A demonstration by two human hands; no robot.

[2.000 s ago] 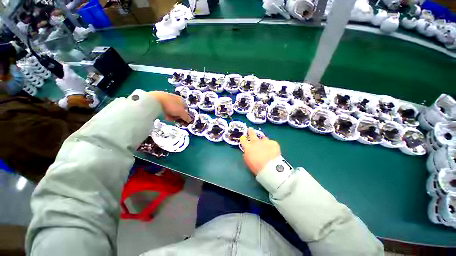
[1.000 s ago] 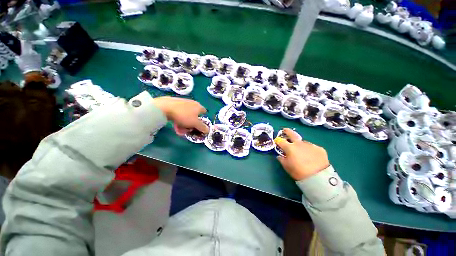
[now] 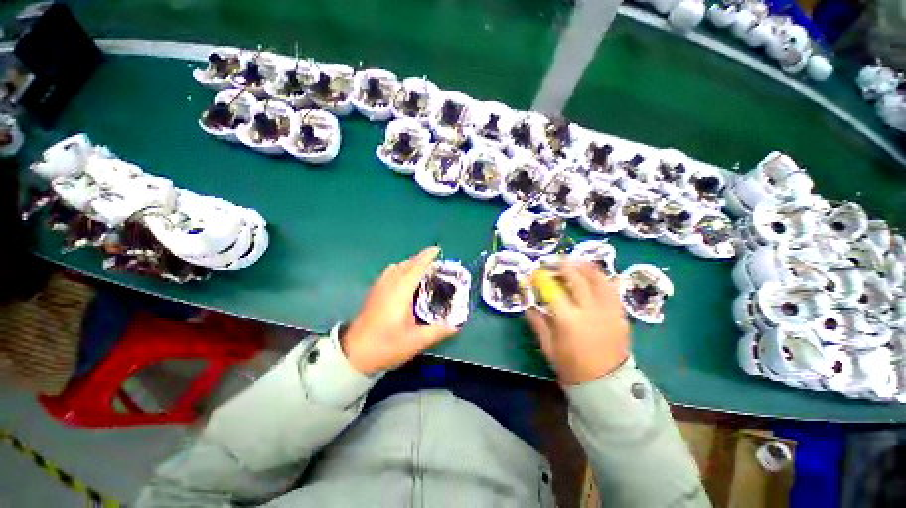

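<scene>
My left hand (image 3: 392, 313) grips a white housing (image 3: 443, 294) with a dark centre, near the bench's front edge. My right hand (image 3: 581, 317) is just to the right, slightly blurred, with a yellow-handled tool (image 3: 549, 287) between its fingers. The tool's tip is not clear. A filled housing (image 3: 508, 281) stands between the hands. Another housing (image 3: 531, 229) lies behind it. One housing is partly hidden behind my right fingers, and one more (image 3: 646, 293) stands to the right of that hand.
Rows of filled housings (image 3: 484, 173) run along the back of the green bench (image 3: 328, 208). Overlapping white shells with hanging modules (image 3: 199, 226) lie at left. Stacked housings (image 3: 795, 298) stand at right. A red stool (image 3: 159, 367) is at lower left, a metal post (image 3: 576, 55) behind.
The view has shifted right. My hands have come closer together. Several front housings now stand between and behind my hands, and my left hand now grips one at the front edge.
</scene>
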